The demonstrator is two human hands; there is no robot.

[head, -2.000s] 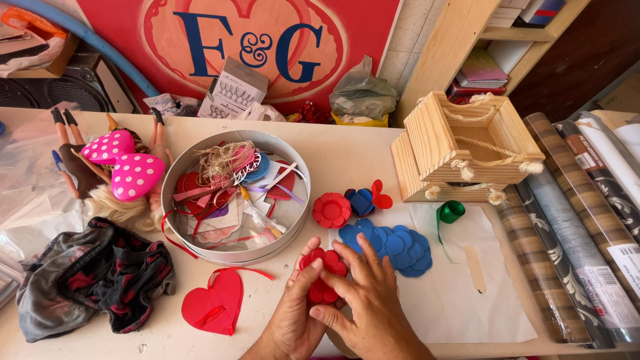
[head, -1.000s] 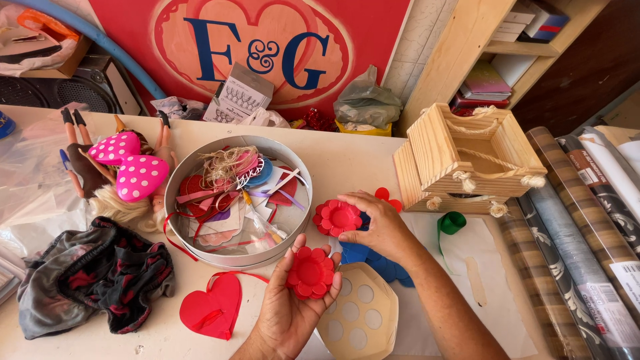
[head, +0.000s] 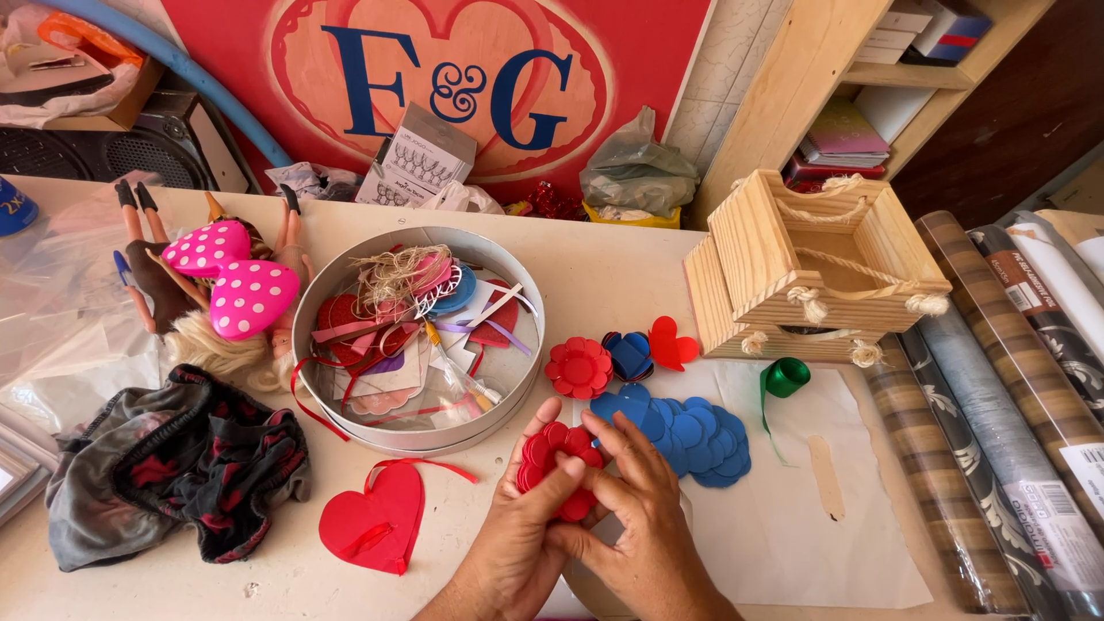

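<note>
My left hand [head: 517,526] holds a stack of red paper flowers [head: 561,453], its thumb resting on top. The fingers of my right hand [head: 634,509] pinch the same stack from the right. Just beyond lie a cupped red paper flower [head: 579,367], a folded dark and blue one [head: 629,354] and a red petal-shaped paper piece [head: 672,343]. A spread of blue paper flowers [head: 694,435] lies beside my right fingers. Under my right wrist, a pale board is mostly hidden.
A round tin [head: 418,444] holds twine and ribbons. Left are a red paper heart [head: 379,522], dark cloth [head: 172,466] and dolls with a pink polka-dot bow [head: 250,297]. Right are a green ribbon roll [head: 785,377], wooden crates [head: 759,267] and wrapped rolls [head: 983,483].
A second earlier, each hand held red flowers apart, the right near the cupped flower's spot, with the holed board visible. Now both hands are together on one stack, and the cupped flower lies on the table.
</note>
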